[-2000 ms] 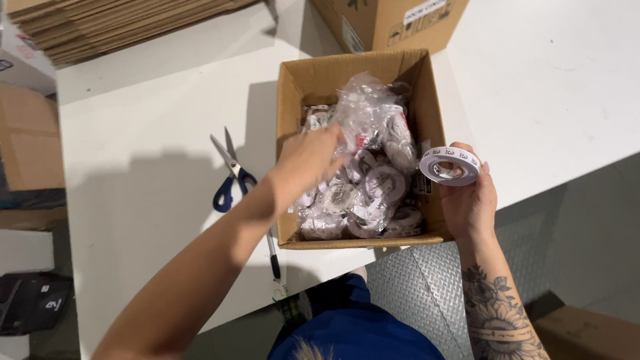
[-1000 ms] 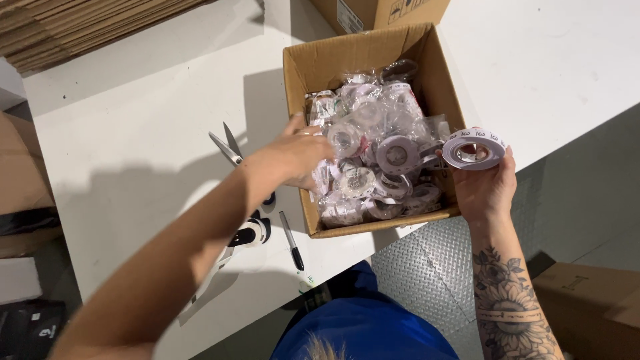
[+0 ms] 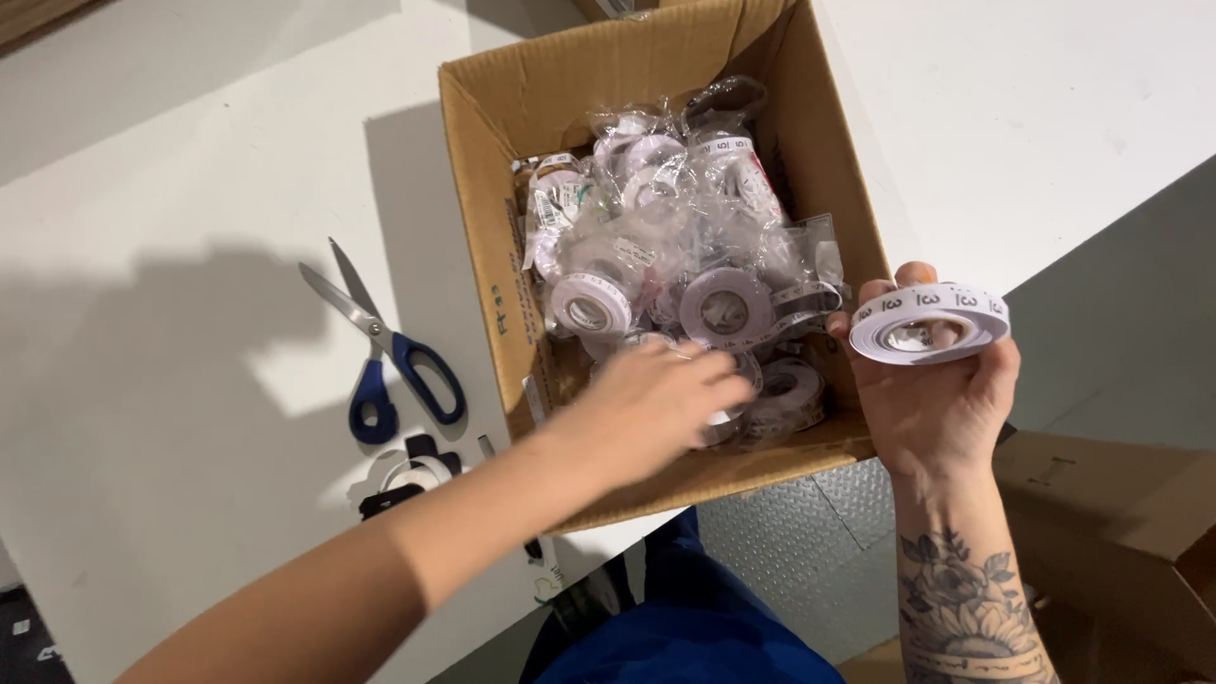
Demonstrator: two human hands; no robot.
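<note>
My right hand [image 3: 936, 408] holds a roll of white printed size tape [image 3: 929, 323] at the right edge of an open cardboard box [image 3: 589, 66], fingers around its far side. Inside the box lie several more tape rolls, many in clear plastic bags; one pale roll [image 3: 727, 309] sits near the middle, another roll [image 3: 591, 304] to its left. Over the near part of the box my left hand [image 3: 670, 394] reaches down among the rolls, blurred, palm hidden; whether it grips one is unclear.
Scissors with blue handles [image 3: 377, 332] lie spread on the white table [image 3: 190, 399], left of the box. Nearer me are a black and white tape dispenser [image 3: 413, 475] and a dark pen [image 3: 534, 549], partly hidden. Another cardboard box [image 3: 1102, 494] stands low at the right.
My left hand has moved from the left side of the box to its near middle. My right hand still holds the roll. The view has come closer to the box.
</note>
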